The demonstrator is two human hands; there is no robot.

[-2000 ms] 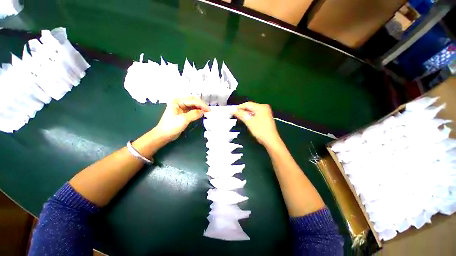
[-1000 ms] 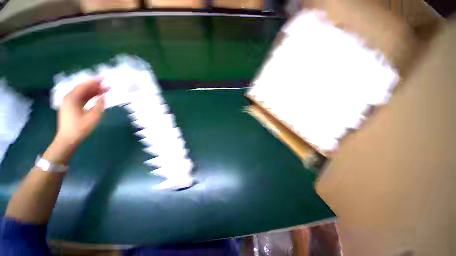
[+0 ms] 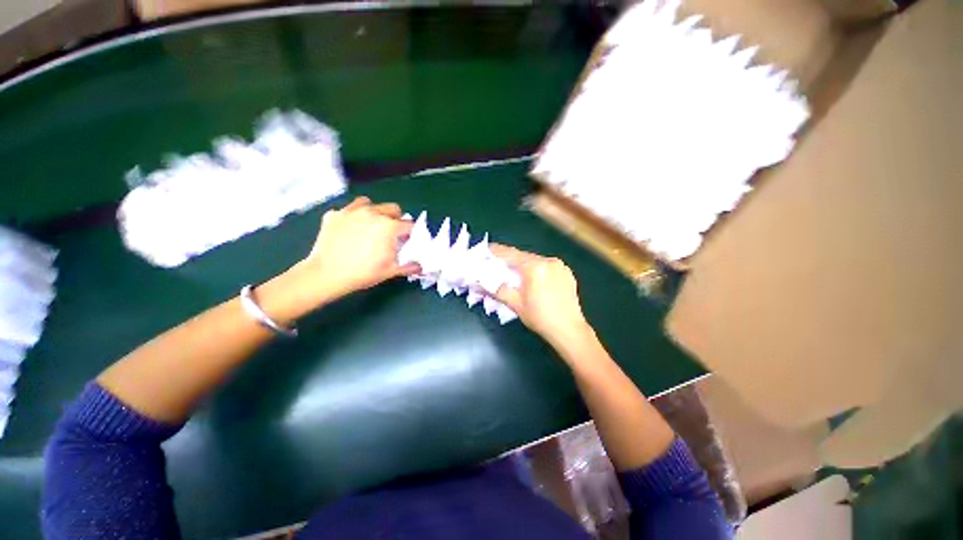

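Note:
A gathered bundle of white packets (image 3: 456,261) is squeezed into a short, spiky block between my two hands, over the green table. My left hand (image 3: 364,245) grips its left end, with a bangle on the wrist. My right hand (image 3: 539,290) grips its right end. Some fingertips are hidden by the packets. A waiting bundle (image 3: 232,188) of fanned white packets lies behind and left of my left hand.
Another white stack (image 3: 19,306) is cut off by the left edge. An open brown carton (image 3: 607,234) filled with white packets stands at the right, with a large flap (image 3: 834,264) towards me. Clear plastic film (image 3: 591,475) shows below the table edge (image 3: 676,386).
The long jagged row is now gathered into a short block between both hands. My right hand is back in view. The view has turned towards the carton since the oldest frame.

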